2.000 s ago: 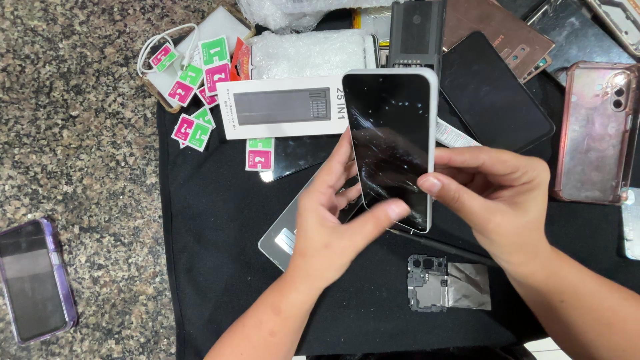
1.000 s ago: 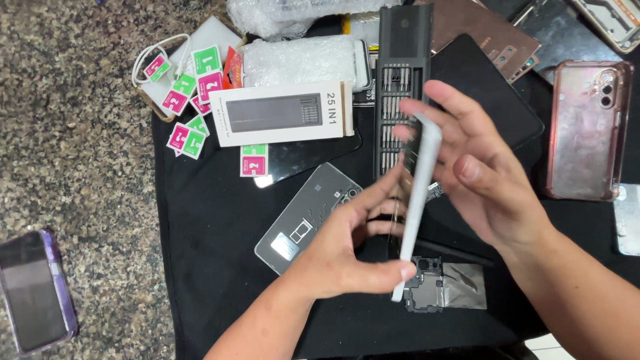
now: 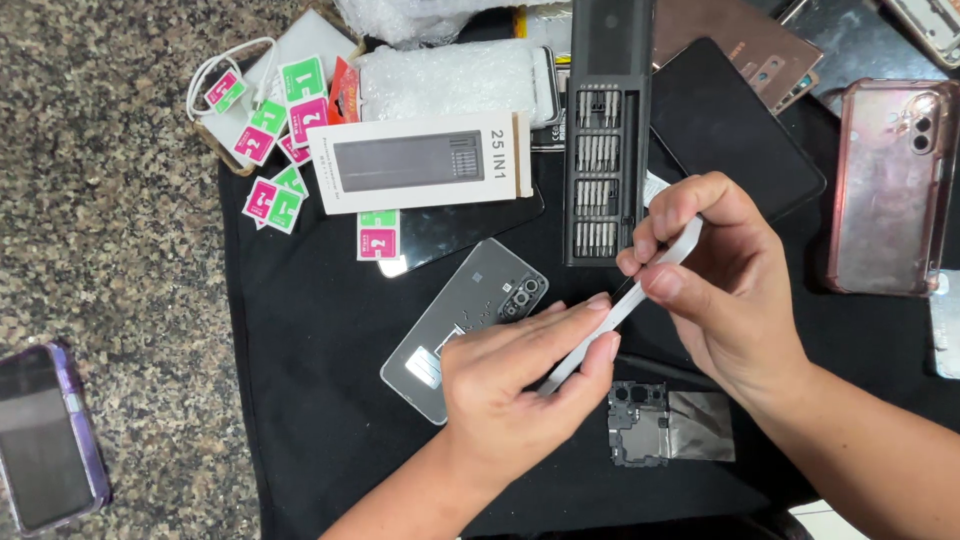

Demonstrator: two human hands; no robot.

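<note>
A smartphone with a pale frame (image 3: 626, 307) is turned edge-on, its screen side almost hidden. My left hand (image 3: 517, 375) grips its lower end between thumb and fingers, and my right hand (image 3: 720, 277) pinches the upper end. Under my left hand lies a grey phone back cover (image 3: 480, 289) with camera rings and small screws on it. Above the held phone is a black precision screwdriver case (image 3: 609, 67) with rows of bits. Just below the phone and my right hand lies a dark phone inner bracket (image 3: 637, 427) with a silvery foil sheet (image 3: 701, 426) attached.
A white box (image 3: 420, 161) and wipe packets (image 3: 304, 82) lie at upper left, beside a bubble-wrapped phone (image 3: 450, 79). To the right are a black panel (image 3: 735, 127), brown back covers (image 3: 731, 45) and a pink clear case (image 3: 885, 195). A purple-cased phone (image 3: 49, 442) rests on granite.
Two seconds ago the held phone showed its cracked-looking dark screen; it has since been turned edge-on. My right hand, partly off it with fingers spread one second ago, now grips its upper end.
</note>
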